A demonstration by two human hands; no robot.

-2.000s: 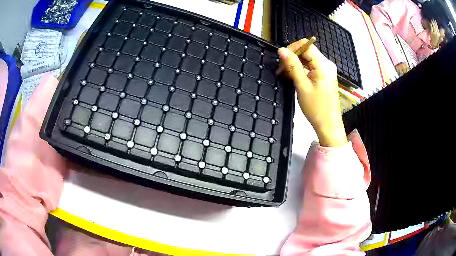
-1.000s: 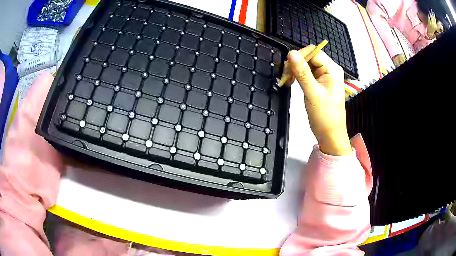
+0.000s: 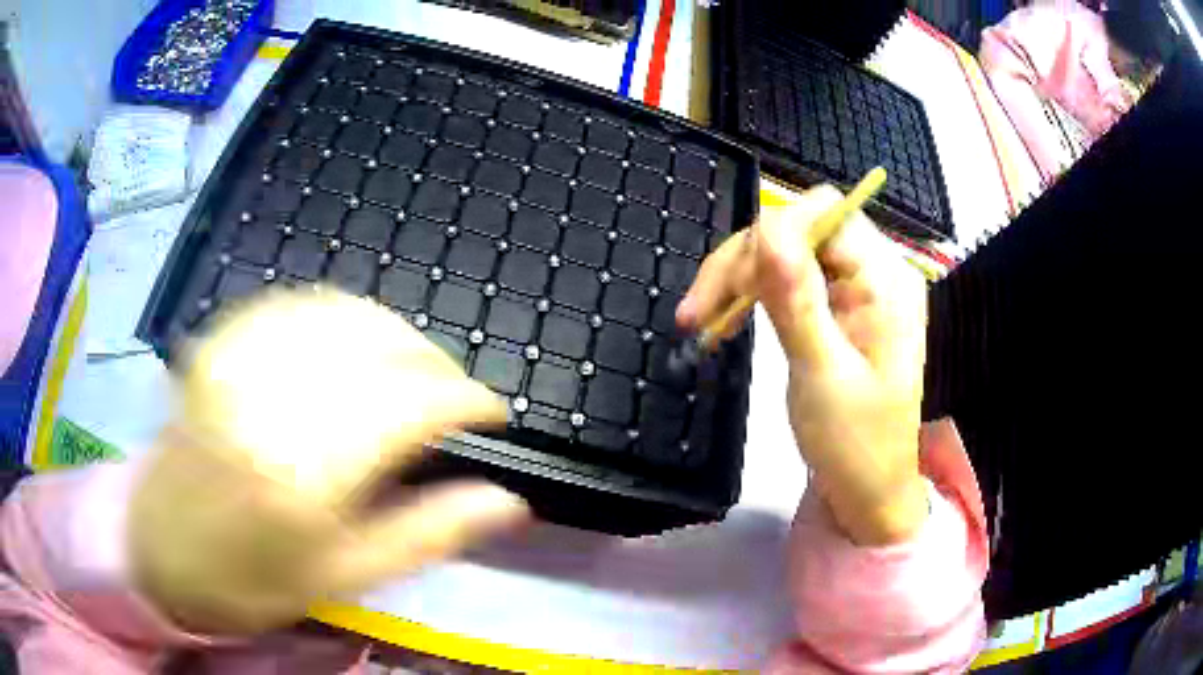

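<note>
A black blister tray point(image 3: 455, 224) lies in front of me, its grid dotted with small silvery metal parts point(image 3: 532, 352). My right hand point(image 3: 831, 343) holds a thin yellow-gold tool point(image 3: 851, 214) like a pen. The tool's dark, blurred tip is over the tray's lower right area; I cannot tell whether it grips a part. My left hand point(image 3: 317, 462) is strongly blurred over the tray's lower left corner, with thumb and fingers apart and nothing seen in it. It hides that corner.
A blue bin point(image 3: 194, 53) of shiny metal pieces and white paper slips point(image 3: 139, 158) are at the upper left. Another black tray point(image 3: 844, 125) lies behind, at the upper right. A tall black tray stack point(image 3: 1082, 369) stands at the right. A pink-clothed person point(image 3: 1055, 66) is beyond.
My left hand has come into view over the tray's lower left corner. My right hand and the tool have moved down and slightly left, from the right rim to the lower right grid.
</note>
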